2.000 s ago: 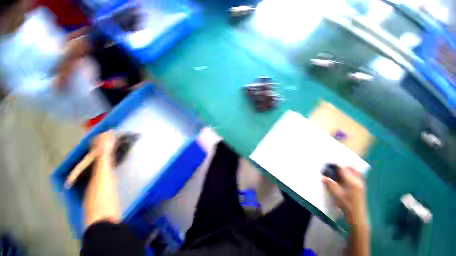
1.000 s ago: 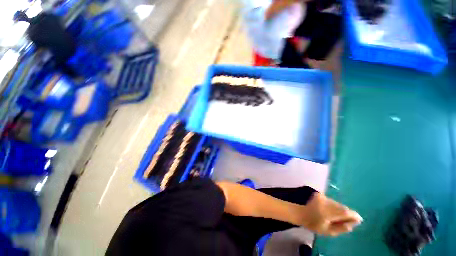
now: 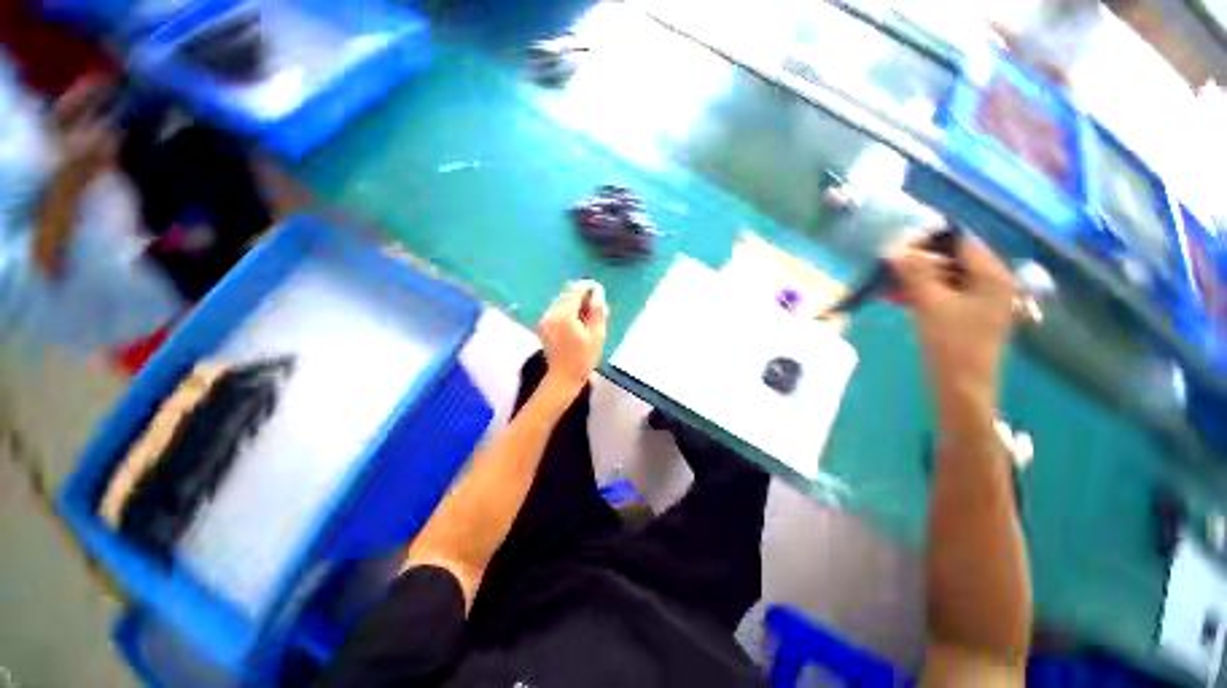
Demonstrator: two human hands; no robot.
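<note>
My right hand (image 3: 958, 298) is raised over the bench at the right, closed on a dark figure body (image 3: 868, 290) whose pale end points down-left toward the cardboard. My left hand (image 3: 576, 327) is curled at the bench's front edge, left of the white board; whether it holds anything small cannot be told. The white board (image 3: 713, 363) lies in front of me with a squat black block (image 3: 781, 375) on it. A heap of small dark parts (image 3: 614, 223) lies on the bench beyond the board. The picture is blurred.
A large blue tray (image 3: 464, 329) at left holds a row of black figures with peach ends (image 3: 189, 444). Tan cardboard with a purple round item (image 3: 789, 300) lies behind the board. Blue bins (image 3: 1012, 128) stand beyond the belt. Another person sits at upper left.
The view has swung back from the trays at left to the bench. My right hand has come into view, holding a figure. My left hand stays curled near the bench edge.
</note>
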